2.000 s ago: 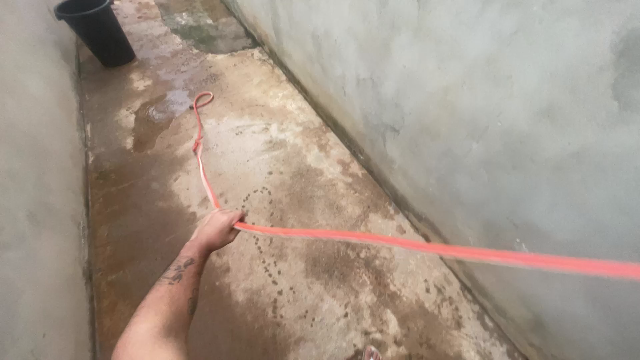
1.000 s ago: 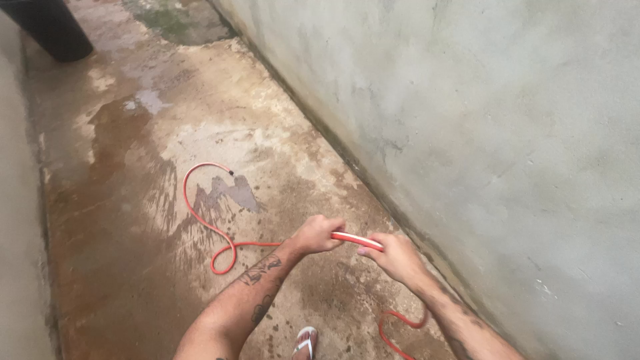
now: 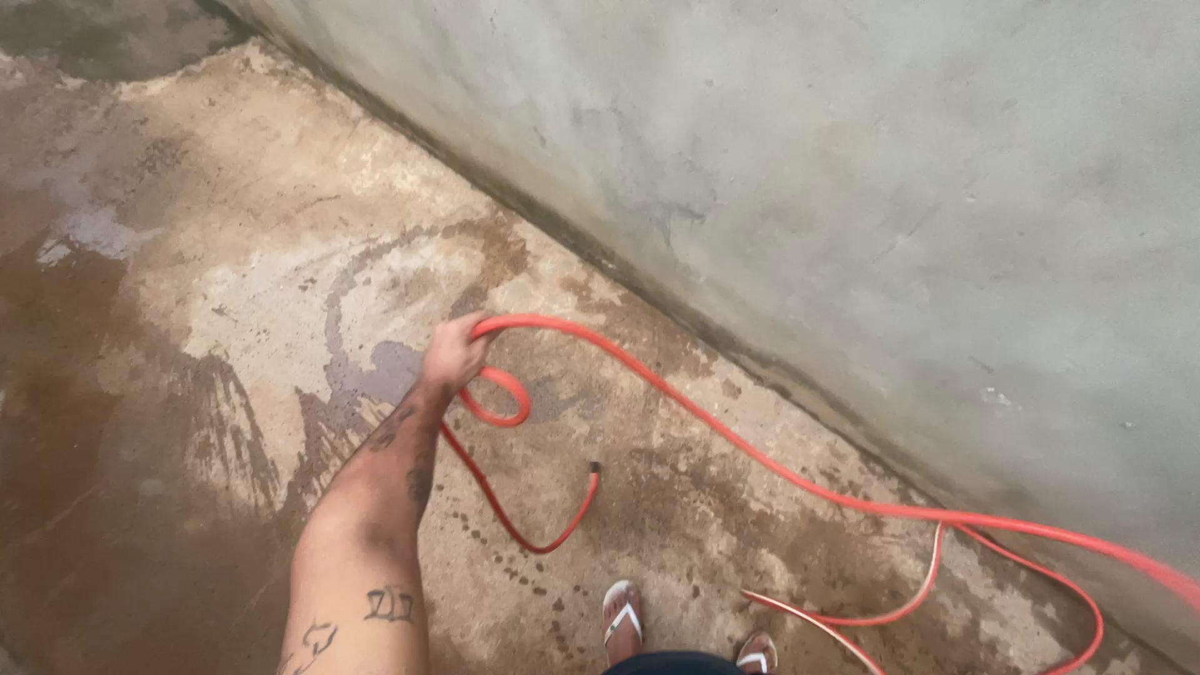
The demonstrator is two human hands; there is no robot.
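My left hand (image 3: 455,352) is closed around a red-orange garden hose (image 3: 656,380), held above the concrete floor. From this hand the hose runs down to the right and leaves the frame at the right edge. A small loop hangs just below the hand, and a thinner-looking length curves down to a free end with a dark tip (image 3: 594,467). More of the hose, showing a pale stripe, lies in curves at the lower right. My right hand is out of the frame.
A grey plastered wall (image 3: 844,234) rises along the right, its base running diagonally. The concrete floor (image 3: 253,281) has wet, dark patches at the left and centre. My feet in white-strapped flip-flops (image 3: 623,619) stand at the bottom edge.
My right hand, on the hose beside the left a second ago, has left the view. The hose's free end has come off its spot farther up the floor, nearer my feet. The bucket is out of view.
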